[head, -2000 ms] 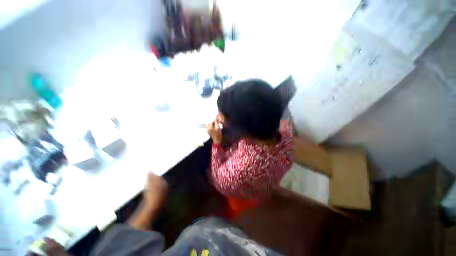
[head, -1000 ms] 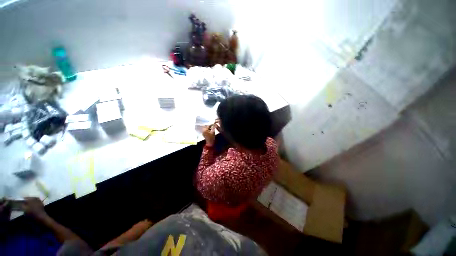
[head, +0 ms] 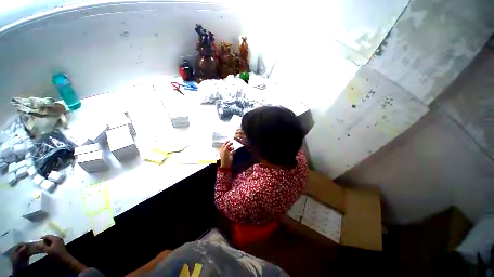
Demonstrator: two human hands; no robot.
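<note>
At the lower left edge of the view, my left hand (head: 20, 255) and my right hand (head: 54, 246) hold a small pale carton (head: 36, 248) between them, over the table's front edge. The fingers cover its ends and the detail is too small to read. A white carton (head: 35, 207) stands just behind my hands. A thin yellow strip lies beside my right hand. A label sheet with yellow outlines (head: 97, 203) lies to the right, its end over the table edge.
White cartons (head: 122, 143) stand mid-table, with yellow sheets (head: 158, 156) beside them. White lumps and a black plastic bundle (head: 53, 151) lie left. A person in a red patterned top (head: 260, 189) handles something at the table. An open brown shipping box (head: 364, 219) is on the floor.
The view has steadied and shifted. My right hand has moved from out over the table's front edge to the far lower left, where it meets my left hand at the small carton.
</note>
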